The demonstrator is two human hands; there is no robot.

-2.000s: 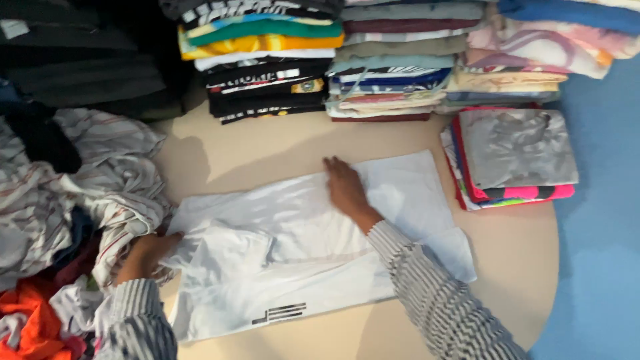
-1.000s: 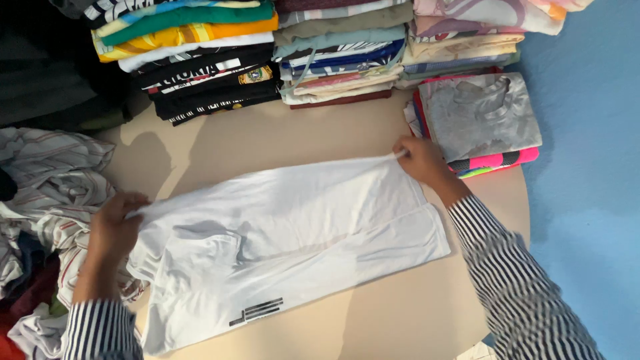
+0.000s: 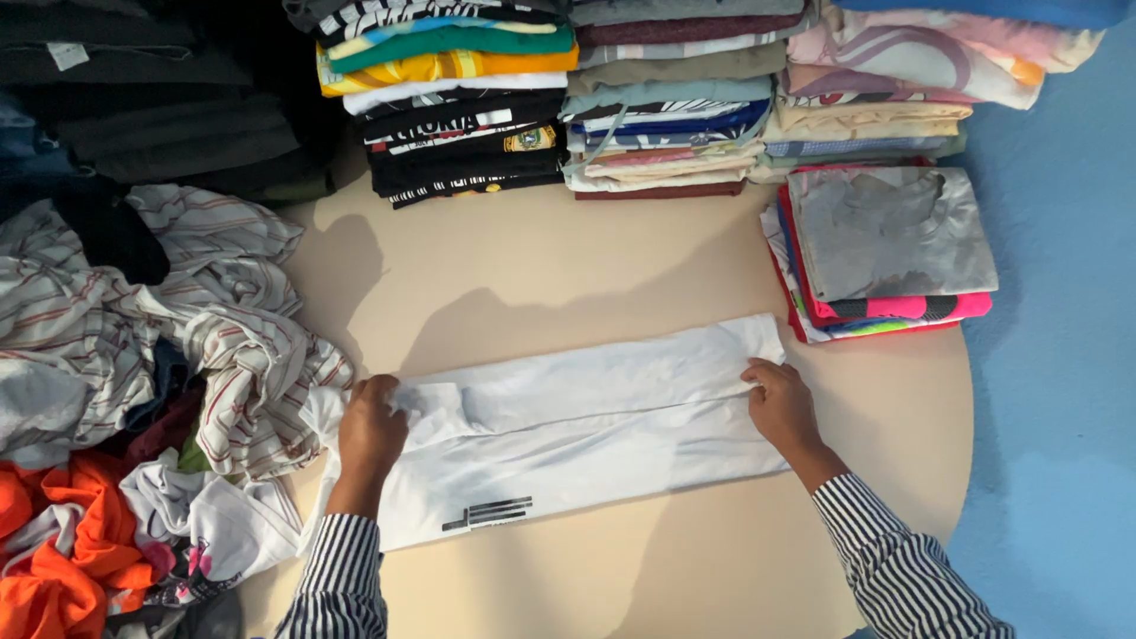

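A white garment with a dark printed mark lies on the beige table, its sides folded inward into a long strip. My left hand grips the cloth near its left end, where a crumpled white part sticks out beyond the wrist. At the right end, my right hand pinches the upper layer near the edge between thumb and fingers. Both sleeves are striped.
Stacks of folded clothes line the back of the table. A smaller pile topped by a grey shirt sits at the right. Crumpled striped cloth and an orange garment lie at the left. Blue surface beyond the right edge.
The upper part of the white garment was held wider one second ago and now lies folded in, making a narrower strip. Two seconds ago my right hand was over its middle; now it is at the right end.
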